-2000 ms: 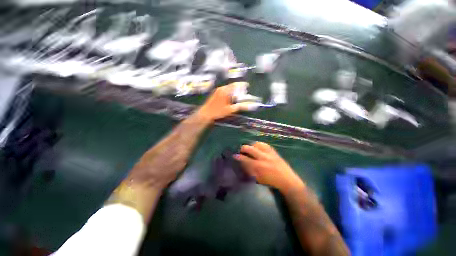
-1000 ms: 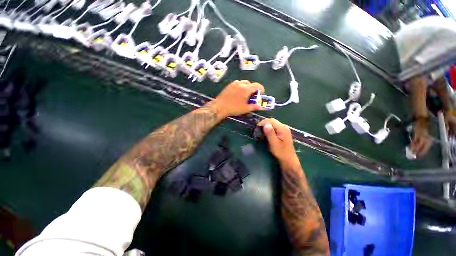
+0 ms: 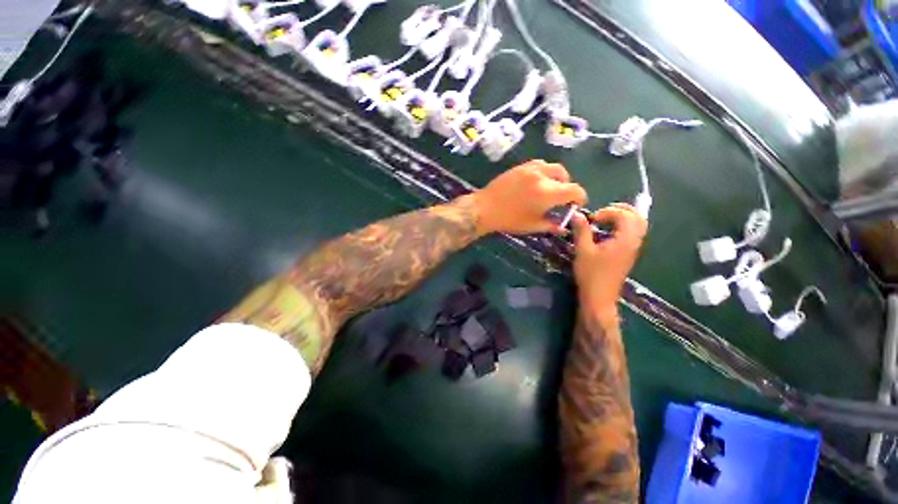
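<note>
My left hand (image 3: 534, 200) is shut on a small white power adapter (image 3: 568, 218), over the dark rail. My right hand (image 3: 610, 241) meets it from the right, its fingertips at the adapter with a small dark piece between them. The fingers hide most of the adapter. A white cord runs from beside my right hand up to a cord bundle (image 3: 627, 136). A heap of black pieces (image 3: 471, 330) lies on the green bench below my hands.
Open adapters (image 3: 418, 110) with yellow parts row beyond the rail (image 3: 689, 340). White adapters (image 3: 711, 289) lie at right. A blue parts bin (image 3: 753, 458) with several black pieces stands at lower right. More black pieces (image 3: 59, 148) lie at far left.
My right hand has moved up from the rail to the adapter in my left hand, bringing the dark piece to it. The whole view has shifted, so the bench things appear farther right.
</note>
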